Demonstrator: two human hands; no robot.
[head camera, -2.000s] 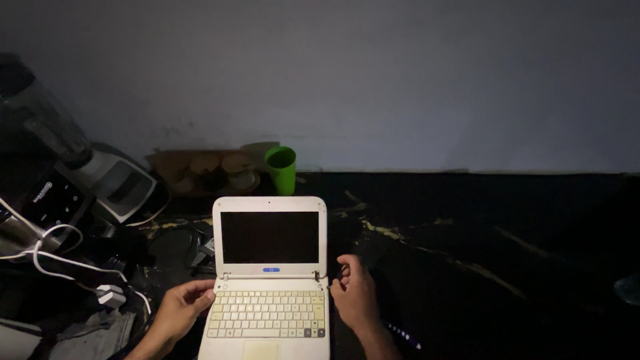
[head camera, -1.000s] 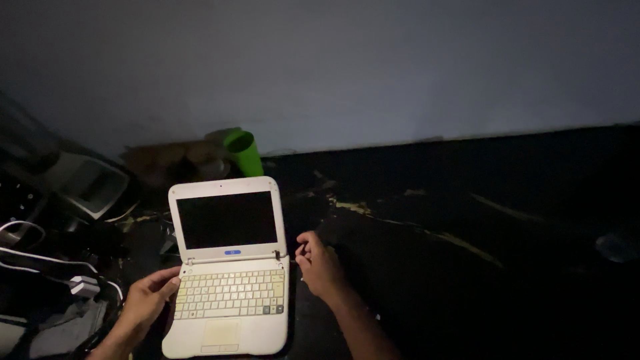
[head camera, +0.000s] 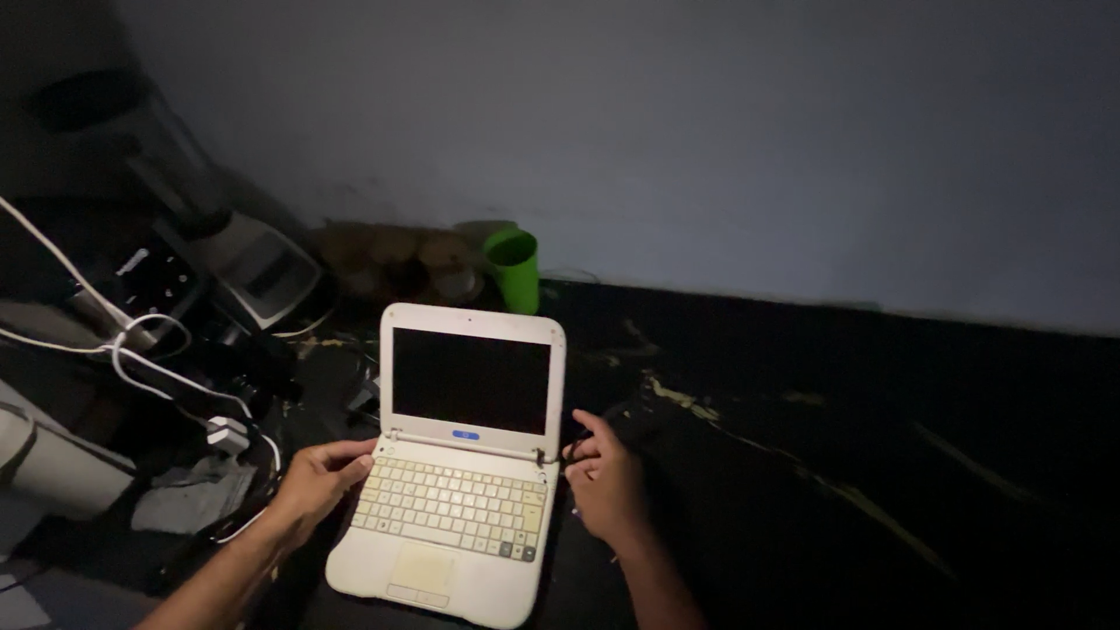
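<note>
A small white laptop (head camera: 472, 451) with a yellowed keyboard lies unfolded on the dark countertop, its screen black. My left hand (head camera: 319, 483) grips the laptop's left edge near the hinge, thumb on top and fingers beneath. Beside the right edge, at hinge height, my right hand (head camera: 599, 472) has its index finger raised and the others curled. Something small and dark shows between its fingertips, perhaps a cable end; the dim light hides what it is.
A green plastic cup (head camera: 516, 276) stands against the wall behind the laptop. To the left are a blender (head camera: 262, 267), a dark appliance, white cables with a white plug adapter (head camera: 227, 433), and a grey cloth (head camera: 197, 497). The black countertop (head camera: 787, 420) with yellowish veins extends right.
The view has shifted between frames. My left hand stays at the laptop's left edge and my right hand stays beside its right edge, its index finger now more extended.
</note>
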